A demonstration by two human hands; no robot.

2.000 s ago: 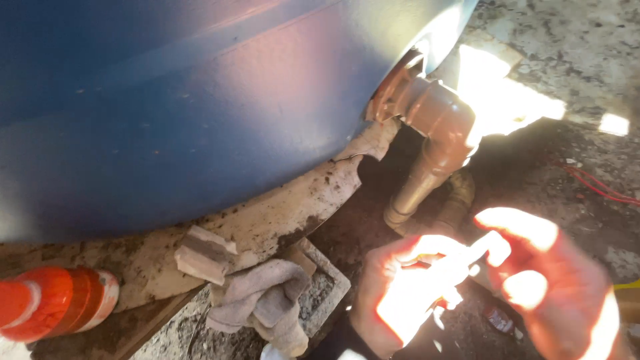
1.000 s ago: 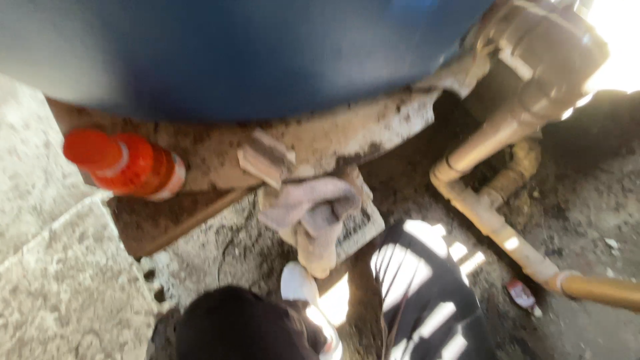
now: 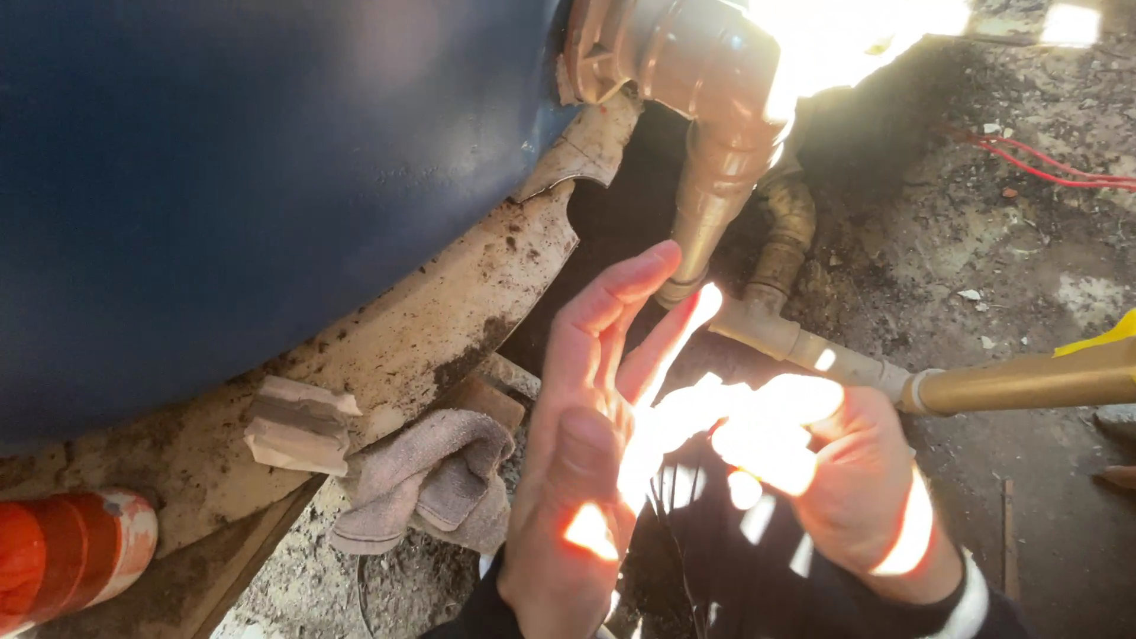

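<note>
My left hand point(image 3: 586, 435) is raised near the middle, fingers extended and somewhat apart, with no object plainly gripped. To its right, my right hand point(image 3: 852, 470) has its fingers bent inward. Between the hands, a glaring whitish patch point(image 3: 697, 413) meets the fingertips of my right hand; sunlight washes it out, so whether that hand pinches something cannot be told. Behind the hands, a brown plastic pipe elbow point(image 3: 723, 80) leaves the side of a blue tank point(image 3: 266, 177) and turns down to a pipe tee point(image 3: 759, 324).
A grey cloth point(image 3: 426, 484) hangs beside the tank's pale, dirty base slab point(image 3: 461, 302). On the slab lies a crumpled whitish packet point(image 3: 302, 426). A red-orange bottle point(image 3: 75, 555) is at lower left. Red wire point(image 3: 1056, 169) and a horizontal pipe point(image 3: 1021, 382) are at right.
Both hands are back in view after being out of sight one second ago. Two seconds ago they were close together around a small pale thing. The view has swung away and back.
</note>
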